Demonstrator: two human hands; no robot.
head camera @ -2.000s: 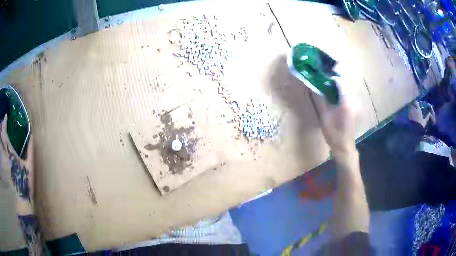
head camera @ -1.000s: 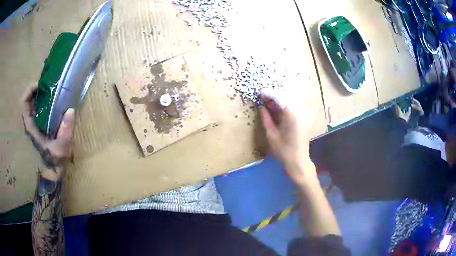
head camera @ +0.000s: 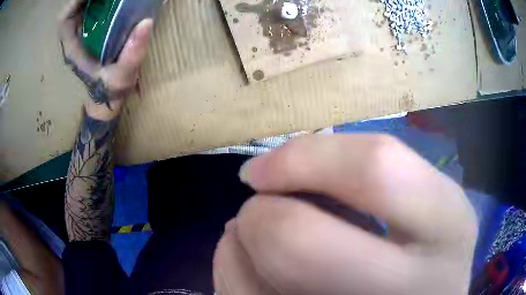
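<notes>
My left hand (head camera: 112,66) grips a glossy green housing (head camera: 99,23) at the upper left. The housing is tilted, its pale silver face turned right, and the frame's top edge cuts it off. My right hand (head camera: 352,213) is very large and close to the camera, with its fingers curled; whether it holds something small is hidden. A stained cardboard pad (head camera: 323,46) lies at the top centre with a white cap (head camera: 289,10) on its dark wet stain. Small silver fasteners (head camera: 408,20) lie in a loose pile to the right of the pad.
Tan corrugated cardboard (head camera: 179,92) covers the bench. Another green housing (head camera: 497,29) lies at the upper right. Another person's arm (head camera: 26,245) shows at the lower left. Many small metal parts (head camera: 510,230) sit at the lower right edge, beside something red.
My right hand set a green housing down on the right, reached to the fastener pile, and has now come up close to the camera. My left hand still holds its housing; the view has shifted.
</notes>
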